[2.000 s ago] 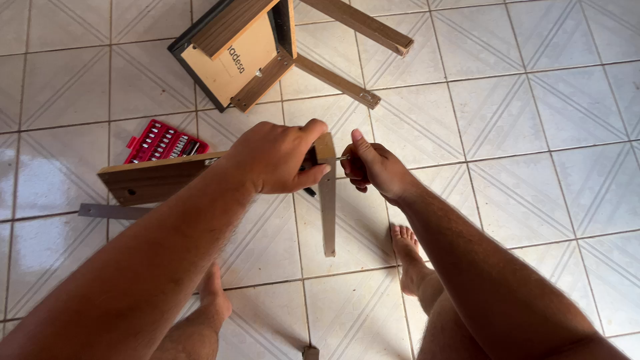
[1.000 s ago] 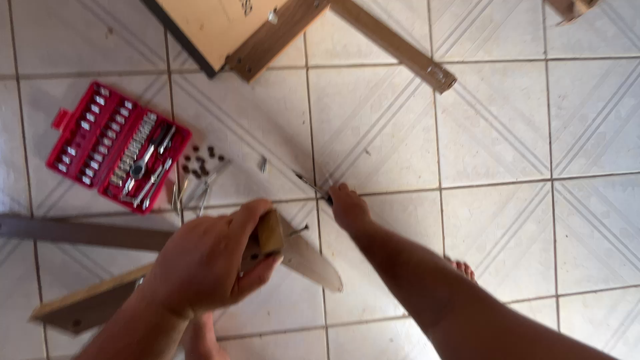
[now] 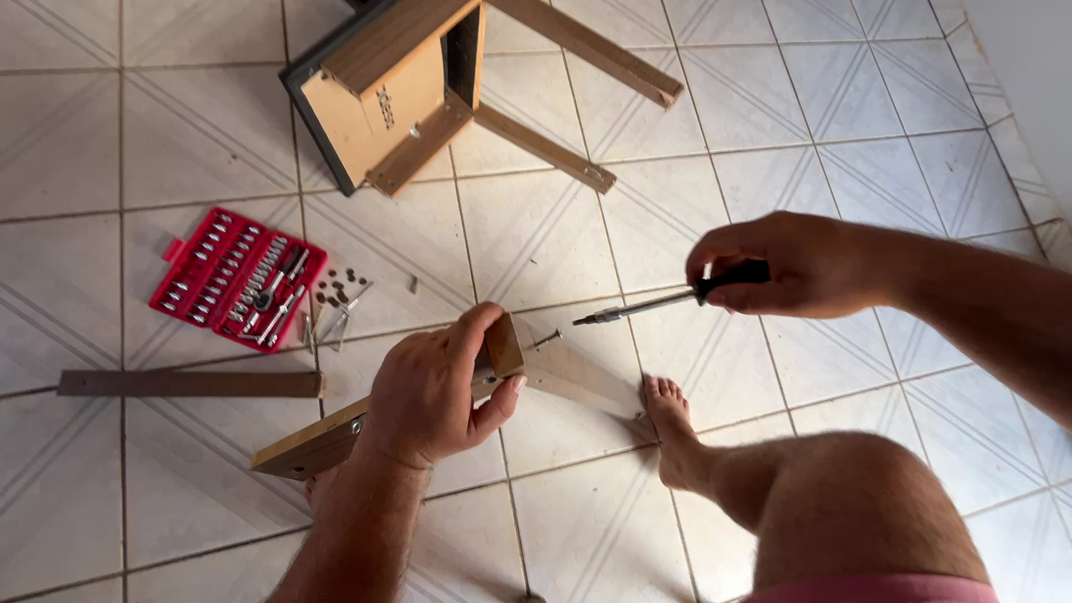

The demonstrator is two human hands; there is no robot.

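Note:
My left hand (image 3: 440,389) grips the corner where a wooden board (image 3: 314,444) meets a wooden leg (image 3: 586,377). A screw (image 3: 549,337) sticks out of the joint's right side, its head facing right. My right hand (image 3: 779,264) holds a screwdriver (image 3: 645,307) by its black handle. The bit at its tip points left, a short gap away from the screw head. Part of the board is hidden behind my left hand and forearm.
A red socket and bit case (image 3: 239,280) lies open at left, beside small brown pieces (image 3: 335,293) and loose metal hardware (image 3: 342,322). A loose wooden leg (image 3: 193,384) lies below it. An upturned furniture frame (image 3: 402,92) with legs stands above. My bare foot (image 3: 670,419) is near the joint.
My right hand, close to the joint two seconds ago, is now farther right with the screwdriver. My left hand keeps its grip on the joint. The view has shifted.

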